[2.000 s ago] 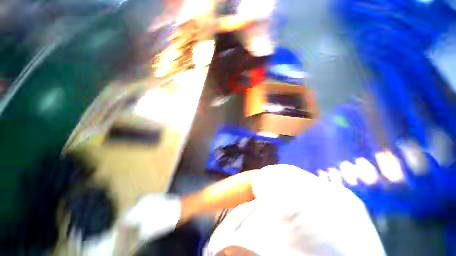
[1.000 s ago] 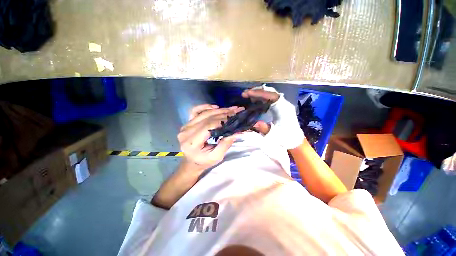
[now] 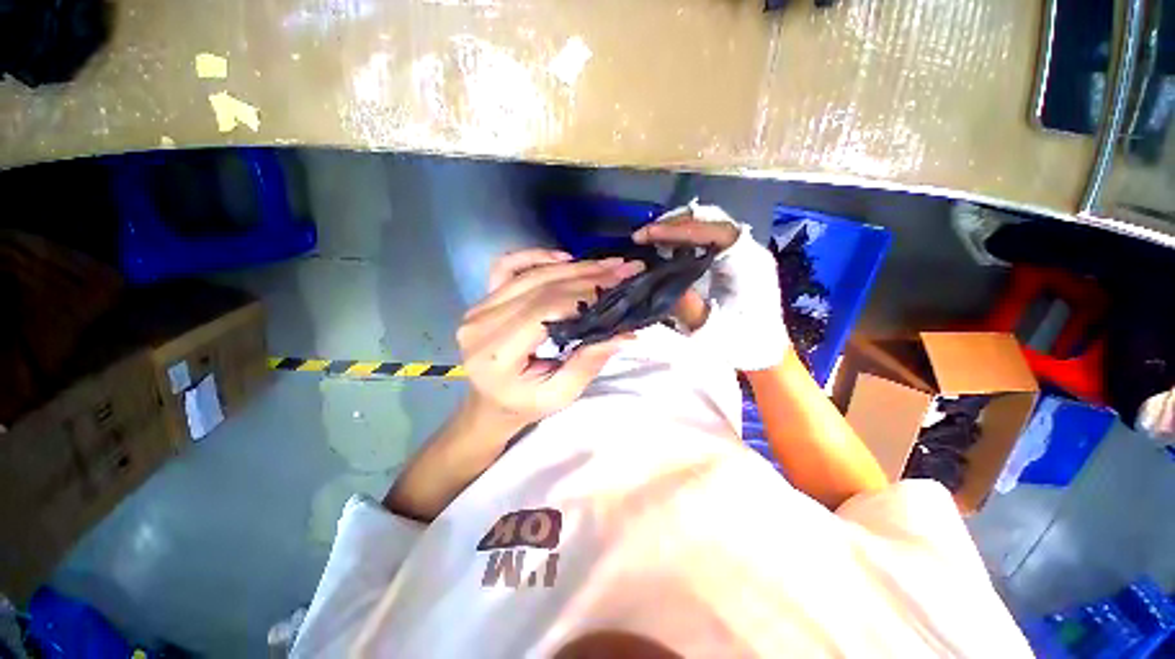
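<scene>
A black, jagged spiky hair piece (image 3: pixel 631 299) is held in front of my chest, below the bench edge, between both hands. My bare left hand (image 3: pixel 526 332) grips its left end, fingers over the top and thumb beneath. My right hand (image 3: pixel 737 277), in a white glove with bare fingertips, holds its right end. The fingers hide parts of both ends. I cannot tell whether it is one piece or several joined.
The brown, shiny bench (image 3: pixel 670 97) crosses the top, with a black cluster (image 3: pixel 52 39) at its left. A blue bin (image 3: pixel 857 277) of black pieces stands beside my right arm. An open carton (image 3: pixel 973 367) stands further right. Closed cartons (image 3: pixel 110 431) and a blue stool (image 3: pixel 277 232) are left.
Since one second ago, the view has shifted so the bench sits higher. Both hands still hold the black piece, with a slightly changed tilt. In the oldest, blurred frame, the gloved hand was over the bench.
</scene>
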